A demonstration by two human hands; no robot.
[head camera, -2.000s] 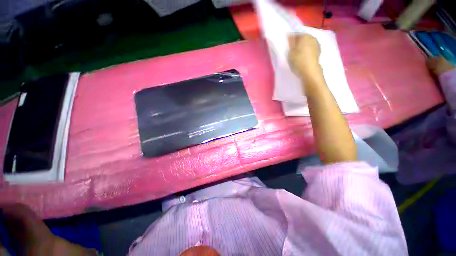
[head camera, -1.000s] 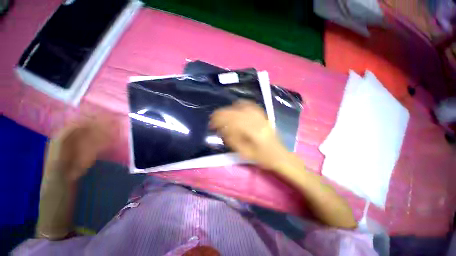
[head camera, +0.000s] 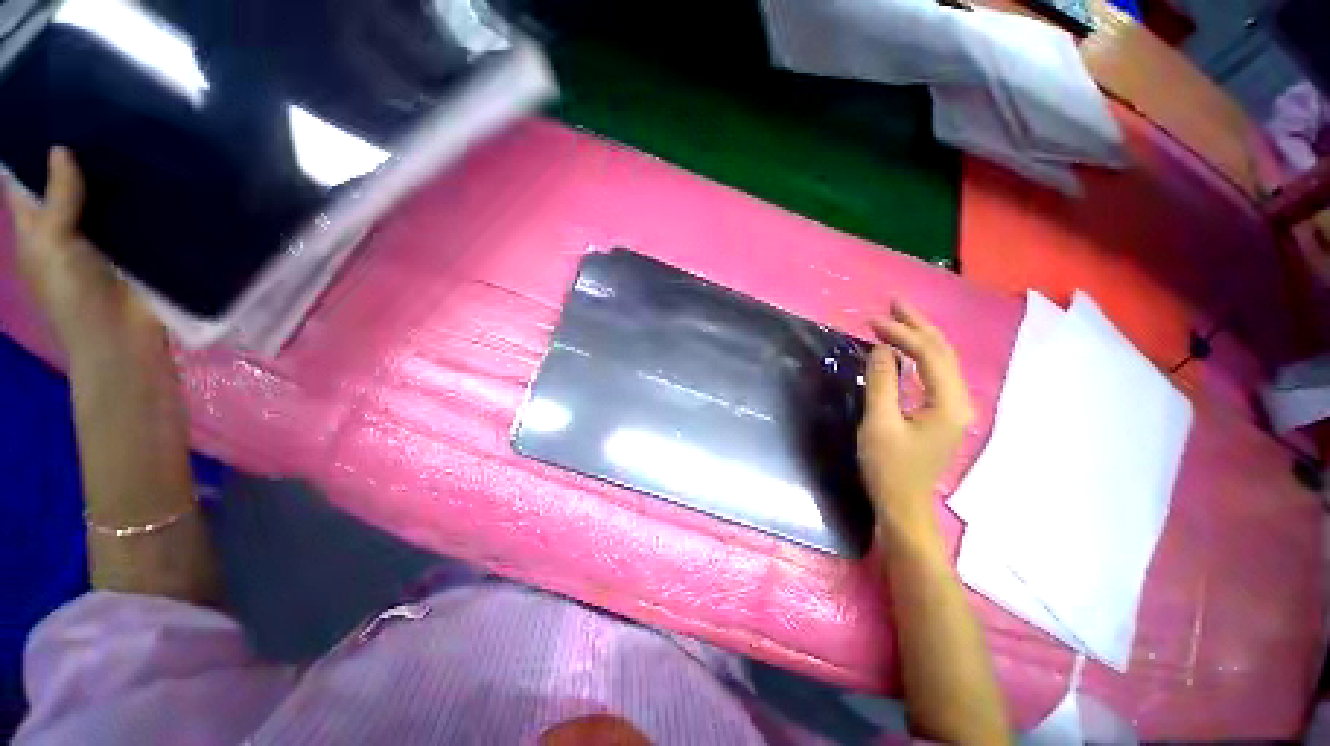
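Observation:
A dark grey film-covered tablet lies back-up and slightly turned on the pink bench. My right hand is at its right edge, fingers curved and apart, with the thumb side touching or very near the edge. My left hand grips the near edge of a glossy black tablet at the upper left, thumb on top and other fingers hidden beneath. That tablet has white sheet edges around it, blurred on its right side, and lies on or just over the stack there.
White interleaf sheets lie in a loose pile on the bench at right. A green mat runs behind the bench. Crumpled white sheets hang over the orange surface at the far right. A translucent bag shows at the near right edge.
The black tablet and white sheet that lay over the grey tablet are gone from there. My left hand has moved up-left onto a black tablet, my right hand to the grey tablet's right edge.

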